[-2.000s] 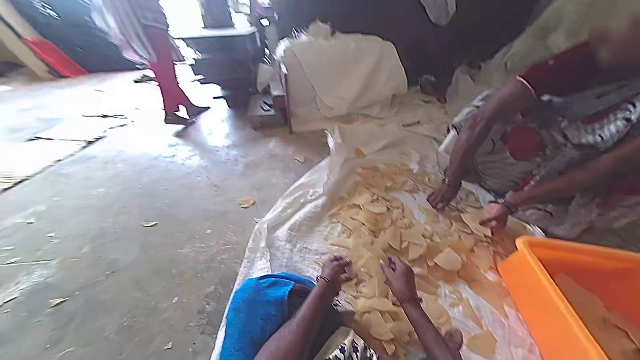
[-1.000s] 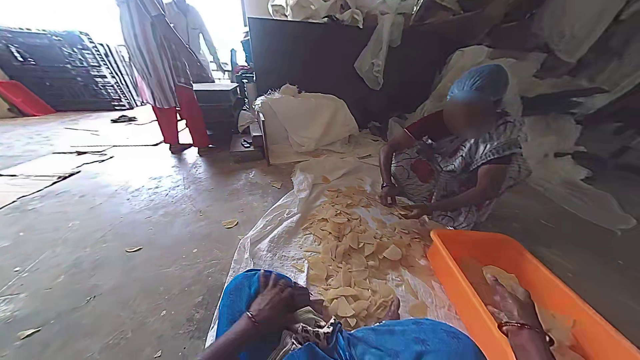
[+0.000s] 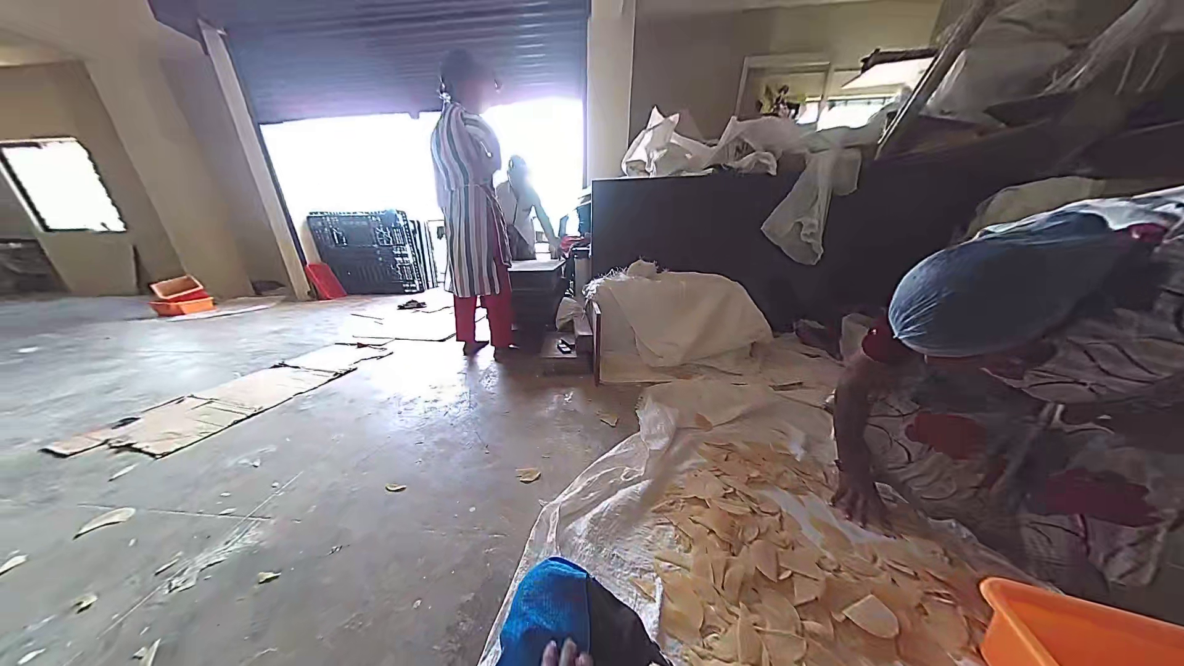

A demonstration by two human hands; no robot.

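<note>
Only the fingertips of one of my hands, seemingly my left hand (image 3: 566, 653), show at the bottom edge, resting against the blue cloth (image 3: 546, 601) over my knee; whether they hold anything is hidden. My right hand is out of view. Beside the knee, a heap of thin, pale yellow-brown flat pieces (image 3: 740, 573) lies on a white woven plastic sheet (image 3: 592, 527). An orange plastic tub (image 3: 1073, 629) stands at the heap's right edge, at the lower right.
A co-worker in a blue head cover (image 3: 999, 282) bends over the heap at right, one hand on the sheet. A person in a striped garment (image 3: 470, 203) stands near the doorway. Flattened cardboard (image 3: 240, 398) lies on the floor at left; a cloth-covered box (image 3: 684, 319) stands beyond the sheet.
My right hand, over the orange tub a second ago, has left the view. The co-worker has leaned forward and down. The view has tilted up and turned left.
</note>
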